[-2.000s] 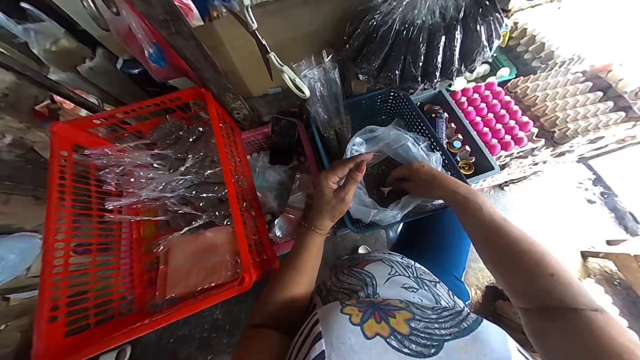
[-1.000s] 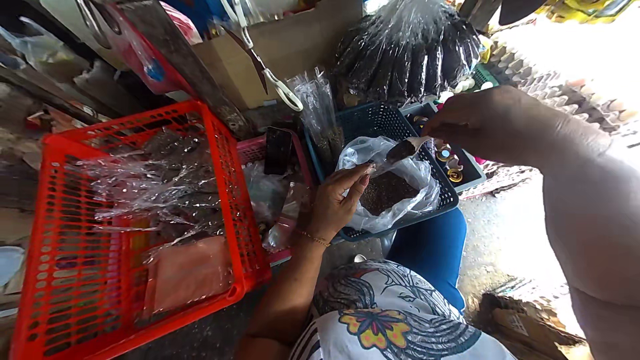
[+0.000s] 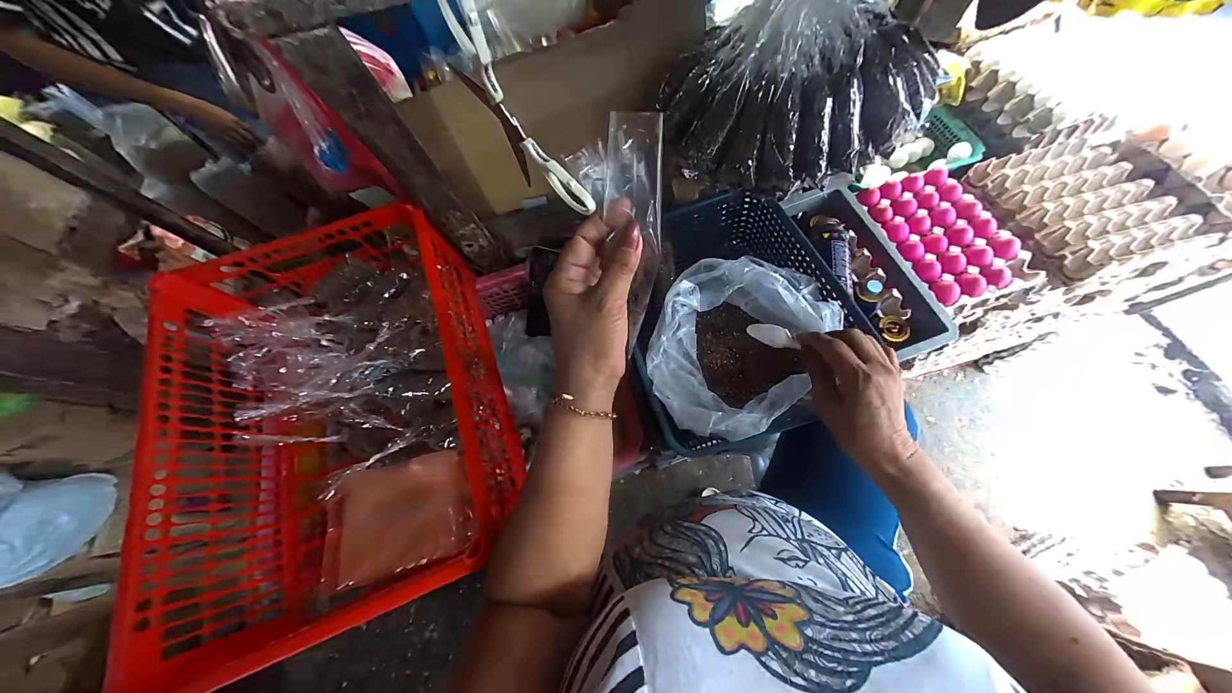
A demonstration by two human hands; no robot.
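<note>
My left hand (image 3: 595, 289) pinches a narrow clear plastic bag (image 3: 635, 159) that stands upright between thumb and fingers; its lower part is partly hidden. In my right hand (image 3: 857, 390) is a small white plastic spoon (image 3: 773, 336), its bowl over dark brown granules (image 3: 731, 356). The granules lie in an open clear plastic bag (image 3: 679, 385) inside a dark blue-green plastic basket (image 3: 688, 445). Left of my left forearm, a red plastic crate (image 3: 491, 423) holds small clear packets (image 3: 356, 346) with dark contents and a flat reddish plastic packet (image 3: 399, 520).
Scissors with white handles (image 3: 558, 183) hang beyond my left hand. Past the basket is a big bundle of dark-filled clear bags (image 3: 799, 106). At right stand a grey tray (image 3: 929, 339) with bottles, bright pink eggs (image 3: 938, 231) and stacked egg cartons (image 3: 1107, 202). Another person's arm (image 3: 135, 82) shows at upper left.
My right hand was raised right of the basket with the loaded spoon and has come down to the granules. My left hand has moved away from the open bag's rim and up.
</note>
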